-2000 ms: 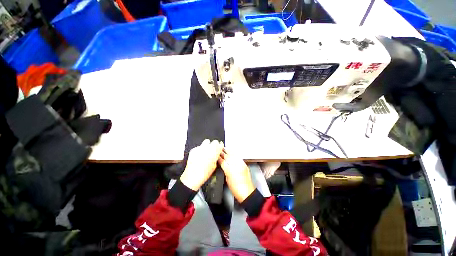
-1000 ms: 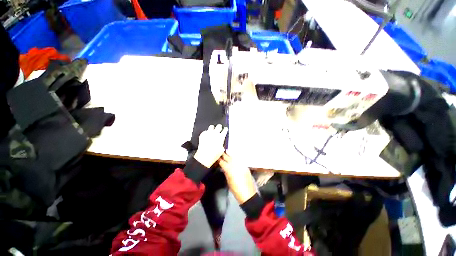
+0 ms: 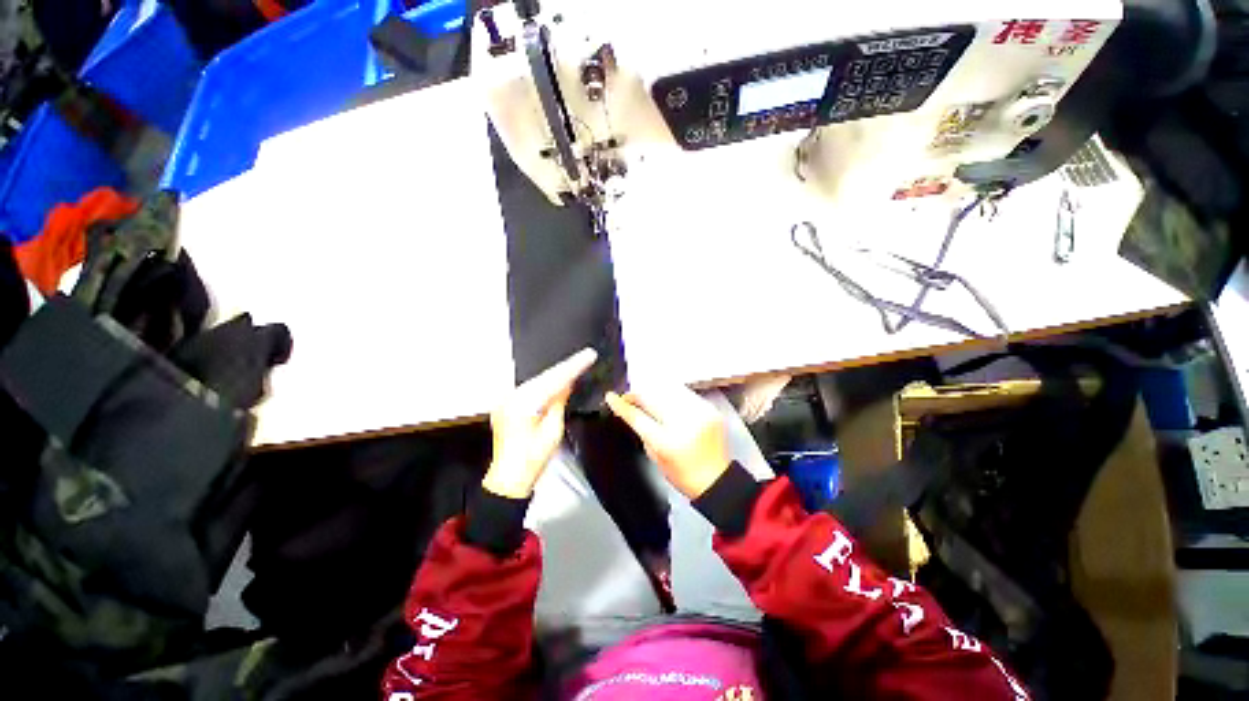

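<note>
A black fabric panel runs from under the presser foot of the white sewing machine toward me, over the table's front edge and down onto my lap. My left hand lies at the panel's left side by the edge, thumb on the fabric and fingers partly hidden. My right hand holds the panel's right edge between thumb and fingers, a little right of my left hand.
Camouflage and black pieces heap at the left, near orange fabric. A dark cord and a small slim tool lie on the white table. A cardboard box stands below right. A blue crate is behind.
The view has tilted down and come closer to the machine. My hands have moved apart; the left hand has shifted back toward the table edge and opened out more along the panel.
</note>
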